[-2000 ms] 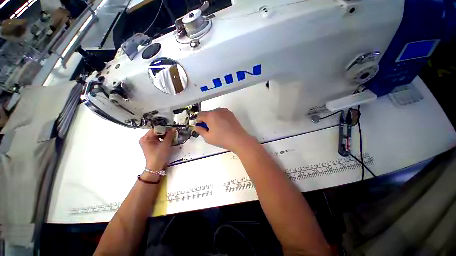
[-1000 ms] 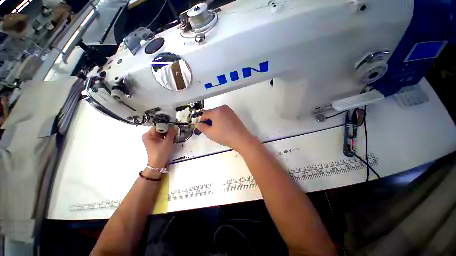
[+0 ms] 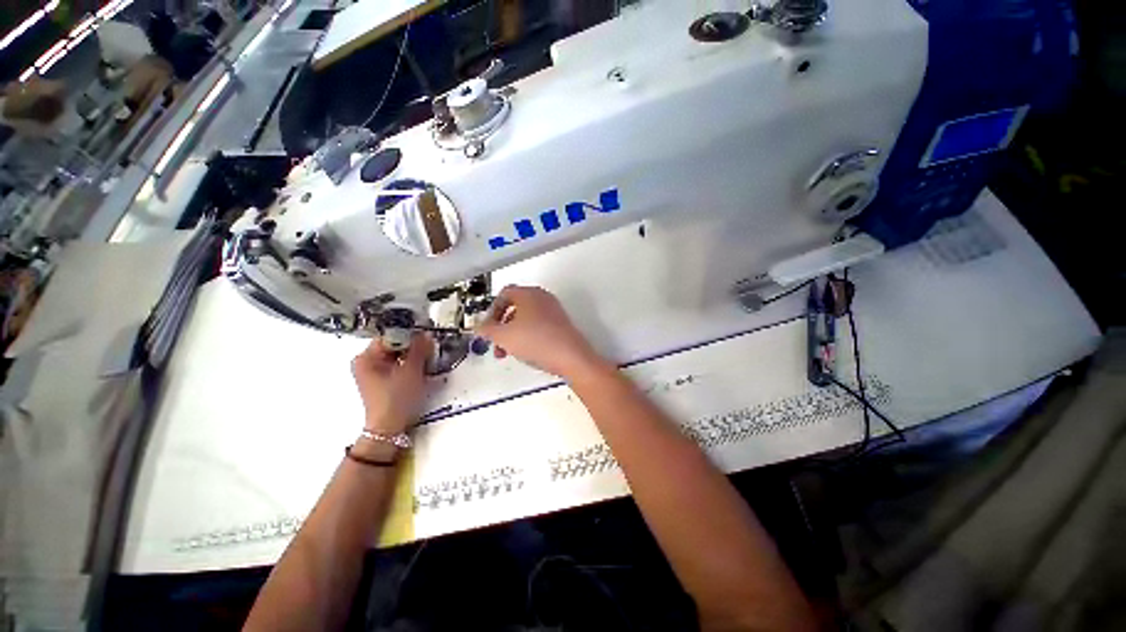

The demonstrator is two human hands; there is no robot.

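The white sewing machine (image 3: pixel 667 161) with blue "JIN" lettering stands across the table. My right hand (image 3: pixel 533 331) is right of the needle area (image 3: pixel 445 315), its fingertips closed on a small screwdriver (image 3: pixel 447 331). Its thin shaft points left toward the metal parts; the handle is mostly hidden by my fingers. My left hand (image 3: pixel 393 380), with bracelets at the wrist, is below the machine's left end, its fingertips against the small parts by the presser foot. Whether it grips a part is not clear. No fabric lies under the foot.
A thick stack of beige-grey panels (image 3: pixel 80 358) lies at the left. Yellow tape (image 3: pixel 398 500) and a printed ruler scale (image 3: pixel 766 417) run on the table's front area. A dark device with cables (image 3: pixel 821 340) lies at the right. Grey cloth is at the lower right.
The view has shifted, showing more of the machine's top. My right hand's fingers have changed position, and the blue handle, clear before, is now mostly hidden. My left hand stays at the needle area.
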